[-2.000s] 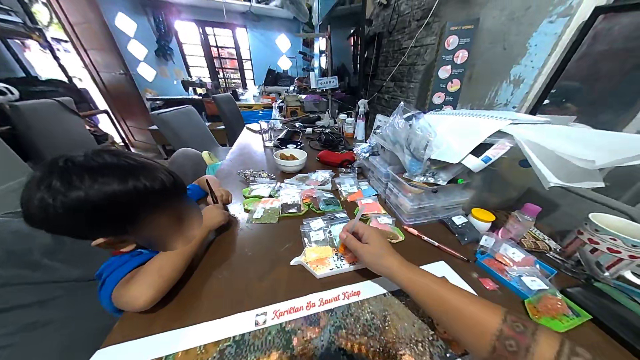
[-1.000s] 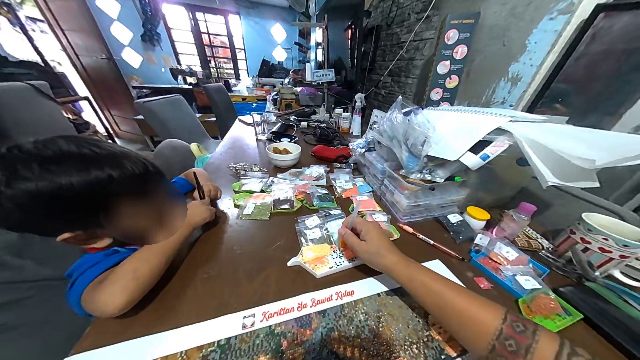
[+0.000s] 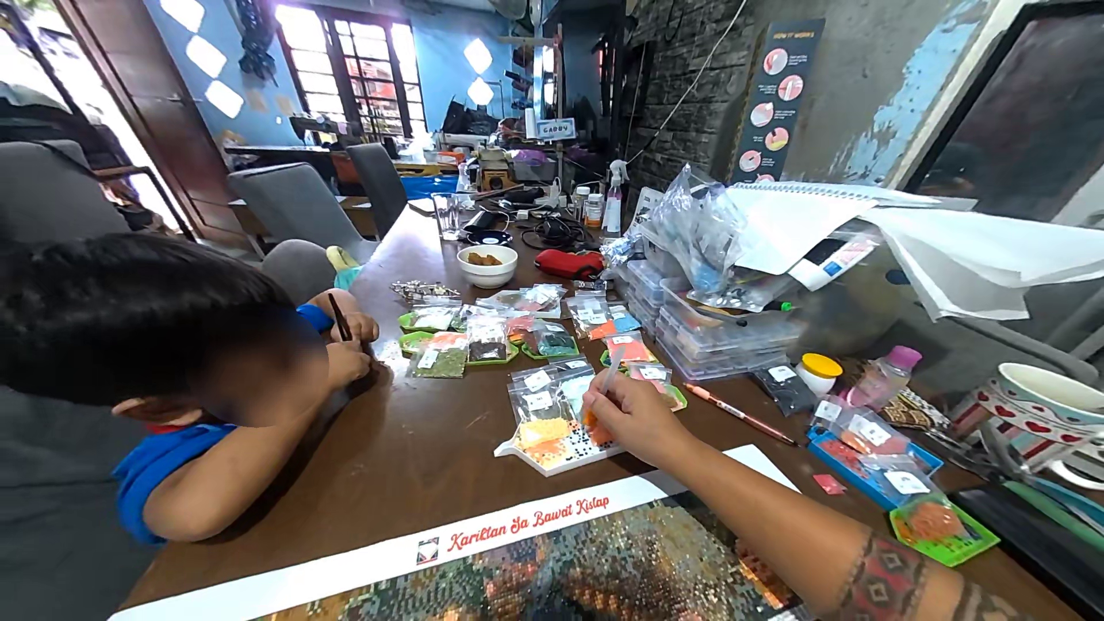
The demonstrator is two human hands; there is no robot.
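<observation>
My right hand [image 3: 634,414] holds a slim translucent pen-like tool [image 3: 612,371], upright between thumb and fingers, over a white tray [image 3: 552,461]. Small dark and orange beads lie in the tray, and zip bags of beads [image 3: 543,392] rest on its back part; one orange patch sits right by my fingertips. Nearer the camera lies a diamond painting canvas [image 3: 535,569] with a white border and red lettering, its lower part cut off by the view's edge. My forearm crosses over its right side. My left hand is out of view.
At the left, another person leans on the table [image 3: 414,448], a dark stick in their hands [image 3: 349,345]. Behind the tray are green trays with bead bags [image 3: 440,354] and a white bowl [image 3: 487,267]. Plastic cases [image 3: 716,336], a red pen [image 3: 742,414], a blue tray [image 3: 871,457] and a mug [image 3: 1026,414] stand right.
My right hand stays at the white tray, with the slim tool now more upright. The view has shifted slightly.
</observation>
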